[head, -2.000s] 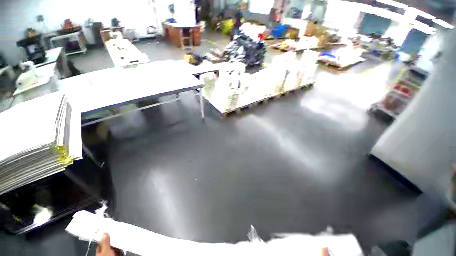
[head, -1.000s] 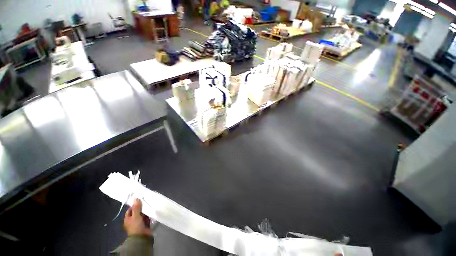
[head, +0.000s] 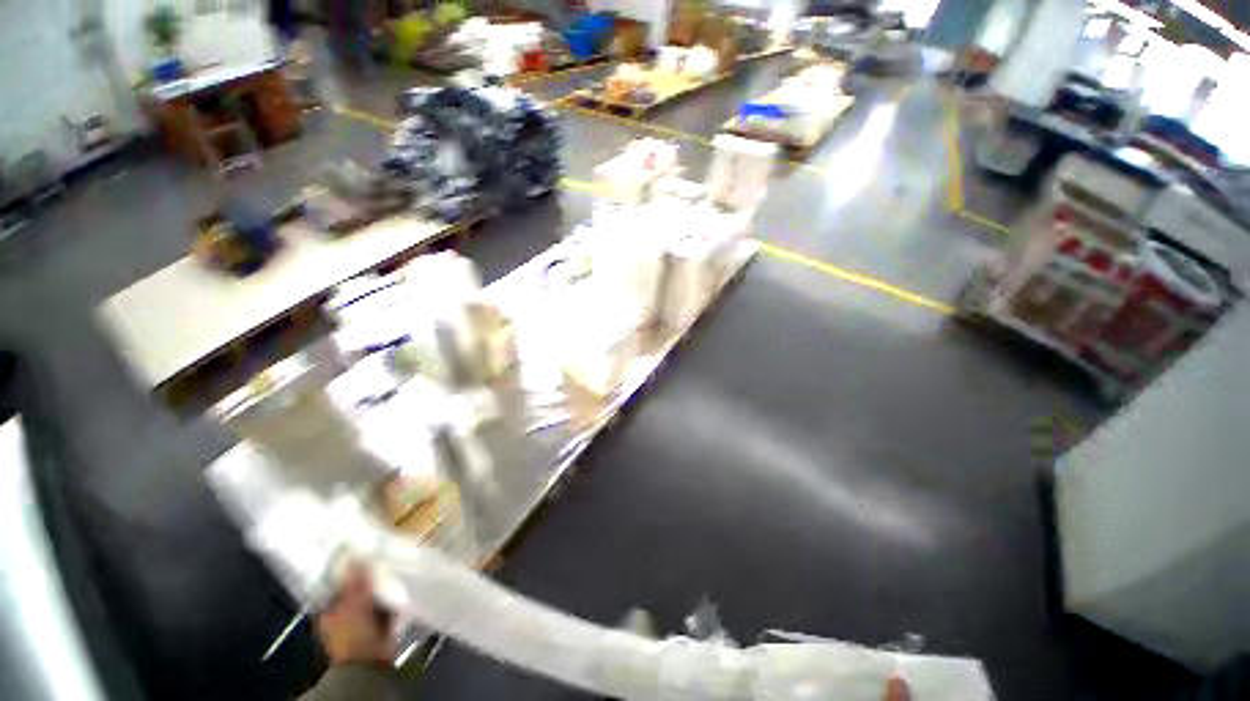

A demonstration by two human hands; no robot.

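A long white strip bundle [head: 528, 629] spans the lower part of the view, sagging a little, with thin loose ends and crumpled clear pieces on it. My left hand [head: 359, 619] grips it near its left end, blurred by motion. Only a fingertip of my right hand [head: 897, 689] shows at the bottom edge, against the bundle near its right end; the rest is cut off. The bundle's left end overlaps the near corner of a pallet in the view, and the gap between them cannot be judged.
A low pallet [head: 542, 482] ahead holds stacked white bundles [head: 459, 329]. A pale low platform [head: 247, 299] is at left, with a dark heap [head: 473, 144] behind. A loaded cart [head: 1097, 274] and a light grey panel [head: 1165, 479] are at right. A metal table edge [head: 34, 575] is far left.
The view has moved forward and turned; the pallet of bundles is now much nearer and the metal table has slid to the left edge. Both hands keep the bundle low in front.
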